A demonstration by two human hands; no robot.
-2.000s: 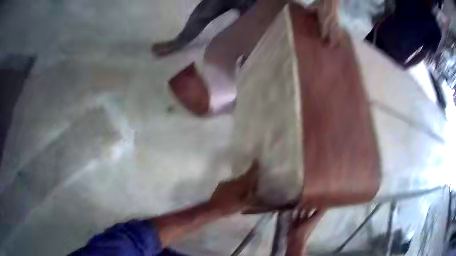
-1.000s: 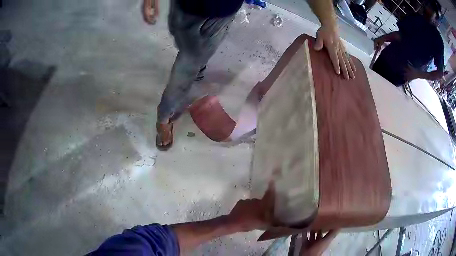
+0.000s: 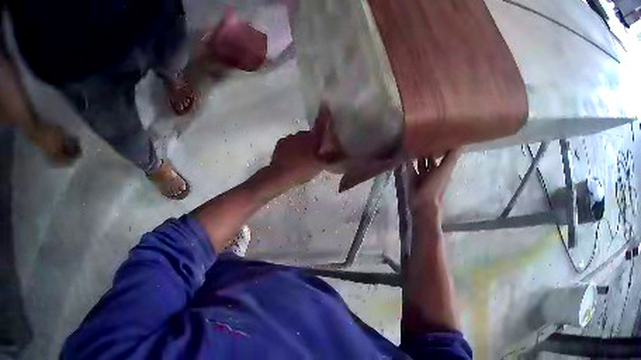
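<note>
A reddish-brown wood sheet (image 3: 450, 63) is bent over the rounded end of a pale curved panel (image 3: 562, 84). A pointed corner of the sheet (image 3: 358, 179) juts out below the panel. My left hand (image 3: 306, 149) is at the lower corner of the panel's pale end face (image 3: 351, 84), thumb up against that face; its other fingers are partly hidden. My right hand (image 3: 430, 172) is under the rounded end, fingers apart and pressed up against the sheet's underside. Its fingertips are hidden by the panel.
A person in dark clothes and sandals (image 3: 112, 105) stands at the left. A reddish curved piece (image 3: 239, 43) is behind that person's feet. Metal trestle legs (image 3: 367, 218) stand under the panel. A white tub (image 3: 573, 304) and a dark round object (image 3: 589, 199) are at the right.
The view has tilted down, so the panel sits higher and my right forearm shows. The other person's hand no longer shows on the sheet; the person appears farther left. My hands remain at the rounded end.
</note>
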